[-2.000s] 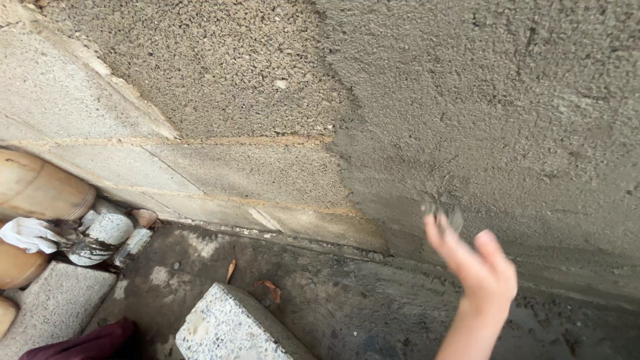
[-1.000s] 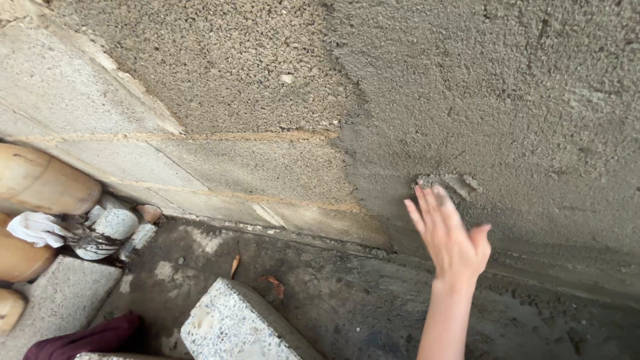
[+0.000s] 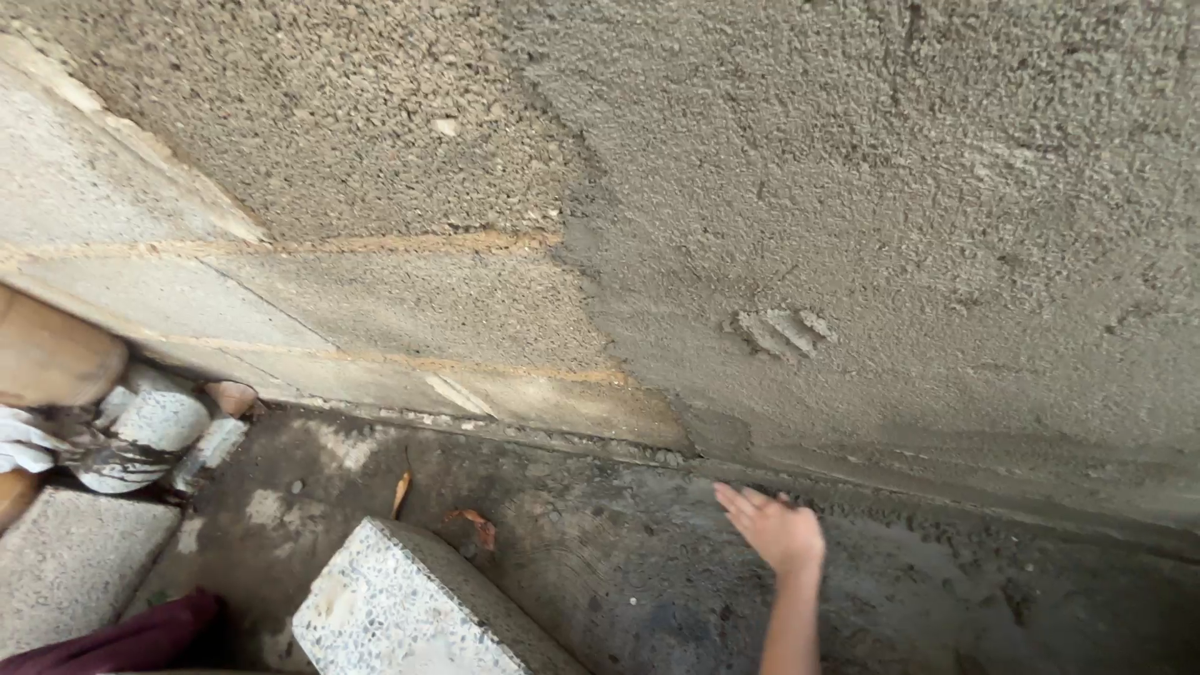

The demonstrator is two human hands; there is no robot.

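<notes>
My right hand (image 3: 773,530) is low in the view, right of the middle, over the dark ground near the foot of the wall. Its fingers are stretched out toward the upper left, and nothing shows in it. Above it, the wet grey mortar coat (image 3: 844,187) covers the right part of the wall and bears a small patch of finger-like grooves (image 3: 783,333). The hand is apart from this patch. To the left, the mortar ends in a ragged edge against bare concrete blocks (image 3: 431,300). My left hand is out of view.
A speckled concrete block (image 3: 403,600) lies on the dark ground (image 3: 600,562), with dry leaves (image 3: 476,527) near it. At the left are another block (image 3: 84,562), a tan rounded container (image 3: 56,347), a mortar-stained whitish container (image 3: 155,427), a white cloth (image 3: 23,441) and maroon cloth (image 3: 141,637).
One second ago my right hand was at the mortar coat, its fingertips at the grooved patch. It has moved down and away, and the grooves now show uncovered.
</notes>
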